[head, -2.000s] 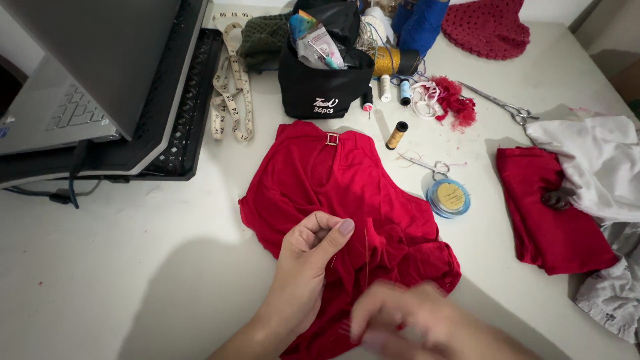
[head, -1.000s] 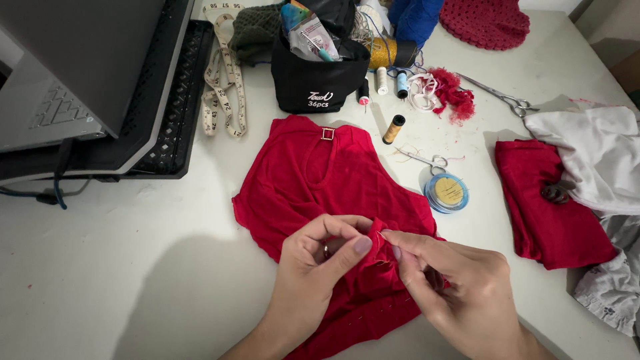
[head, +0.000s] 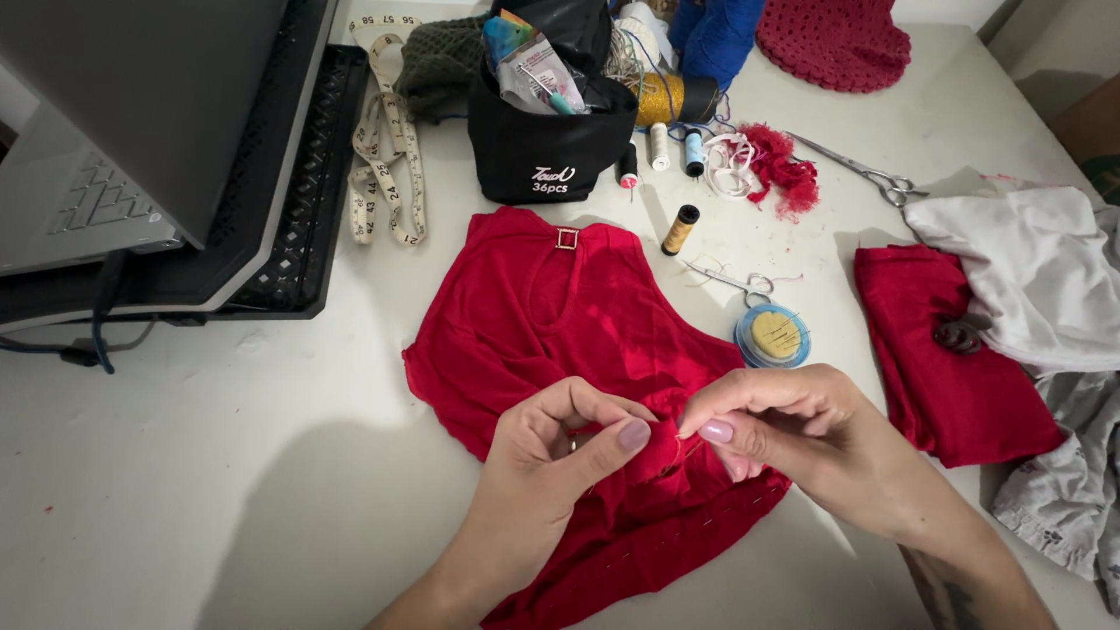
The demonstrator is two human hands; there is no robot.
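A red fabric garment [head: 604,350] with a small square buckle [head: 567,238] at its top lies on the white table. My left hand [head: 560,464] pinches a raised fold of the garment between thumb and forefinger. Close beside it, my right hand [head: 787,437] has thumb and forefinger pinched at the edge of the same fold, where a thin thread shows; whether a needle is between the fingertips I cannot tell. Light stitches run along the garment's lower band. Just above my right hand are a blue round case with pins or needles [head: 773,336] and small scissors [head: 735,282].
A laptop [head: 105,149] on a black stand is at the left, beside a measuring tape [head: 389,166]. A black pouch [head: 547,144], thread spools [head: 680,230], red yarn scraps [head: 781,171] and large scissors [head: 853,166] lie beyond the garment. Folded red cloth [head: 954,376] and white cloth [head: 1032,271] are at the right.
Two seconds ago my right hand was blurred and lower, apart from the fold; it is now up at the fabric beside my left hand, as it was one second ago.
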